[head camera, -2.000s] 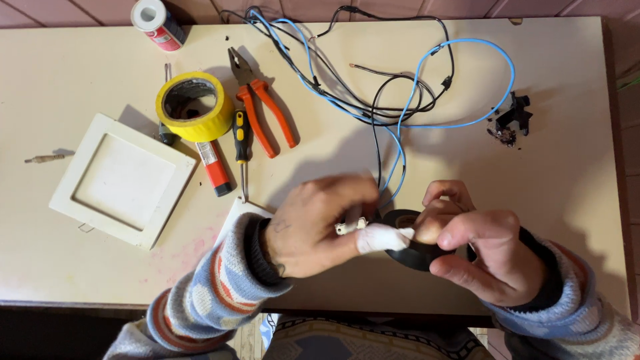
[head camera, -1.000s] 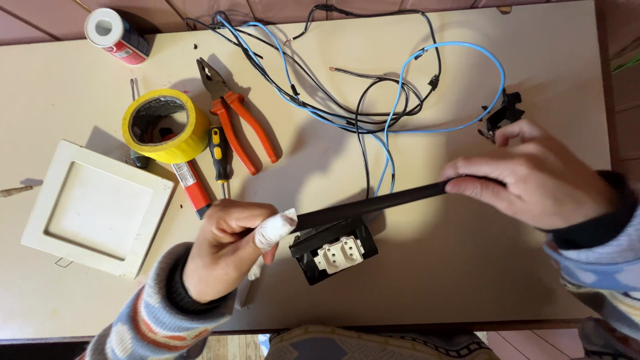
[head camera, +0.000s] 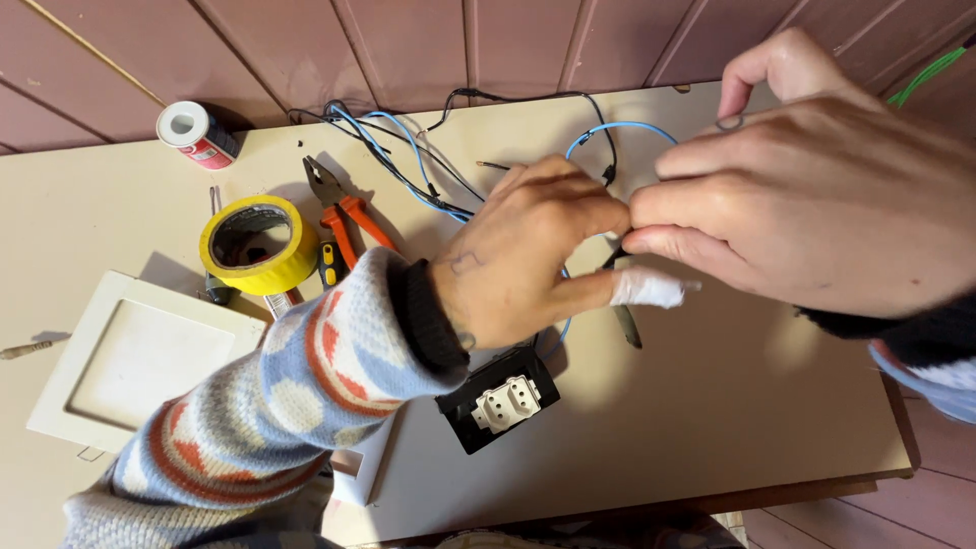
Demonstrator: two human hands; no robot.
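My left hand (head camera: 534, 252) is over the cables, its index fingertip meeting the fingers of my right hand (head camera: 793, 183). The left thumb, wrapped in white, points right, apart from the fingers. A narrow black strip (head camera: 628, 328), apparently tape, hangs below the pinched thumb and finger of my right hand; whether the left fingers also grip it is hidden. Below my left wrist lies a black electrical box (head camera: 467, 428) with a white double socket module (head camera: 507, 404). Blue cable (head camera: 629, 126) and black cable (head camera: 534, 97) run behind both hands.
Left on the table (head camera: 732, 457) are a yellow tape roll (head camera: 293, 263), orange-handled pliers (head camera: 347, 217), a screwdriver (head camera: 329, 265), a white square frame (head camera: 76, 366) and a red-and-white spool (head camera: 202, 145). A white plate (head camera: 366, 480) lies partly under my left sleeve. A panelled wall (head camera: 412, 46) stands behind.
The hands were apart with a long black strip stretched between them over the box; now they are together farther up over the cables. The box with its sockets has come out from under them.
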